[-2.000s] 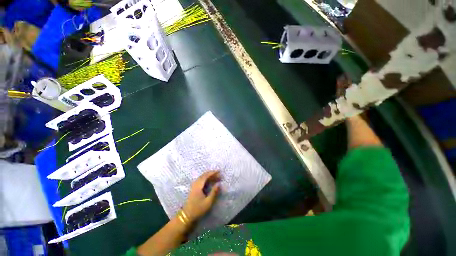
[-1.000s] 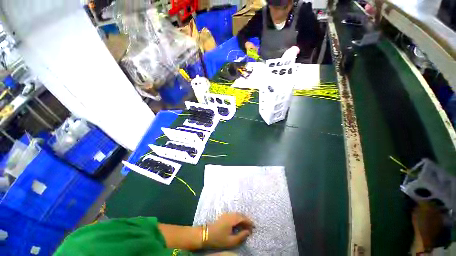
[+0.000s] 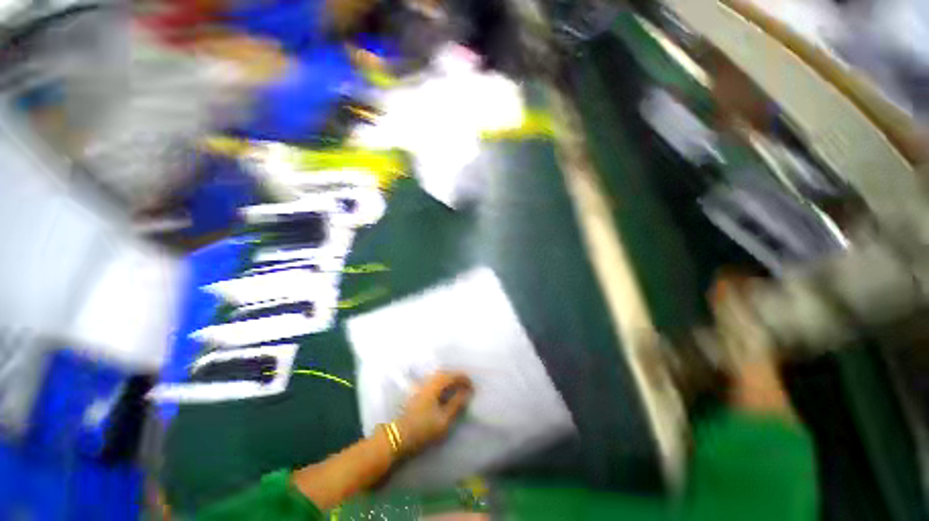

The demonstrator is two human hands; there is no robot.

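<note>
The frame is strongly blurred. My left hand [image 3: 438,402] rests half-curled on the silvery-white protective sheet [image 3: 509,366], with a small dark spot between thumb and fingers; whether it is a held thing or a gap is unclear. My right hand [image 3: 742,315] reaches over the green conveyor belt, partly behind the blurred frame bar. A white panel unit with dark openings [image 3: 771,230] lies on the belt just beyond my right hand; whether they touch is unclear.
White panels with black parts [image 3: 250,368] stand in a row at the bench's left, yellow-green wires sticking out. White panels [image 3: 453,173] and a yellow-green wire heap [image 3: 351,163] are at the far end. A pale rail [image 3: 611,275] divides bench and belt. Blue bins [image 3: 61,448] stand left.
The camera has swung back to the right. My right hand shows nearer the middle of the belt, below the panel unit. My left hand stays on the sheet.
</note>
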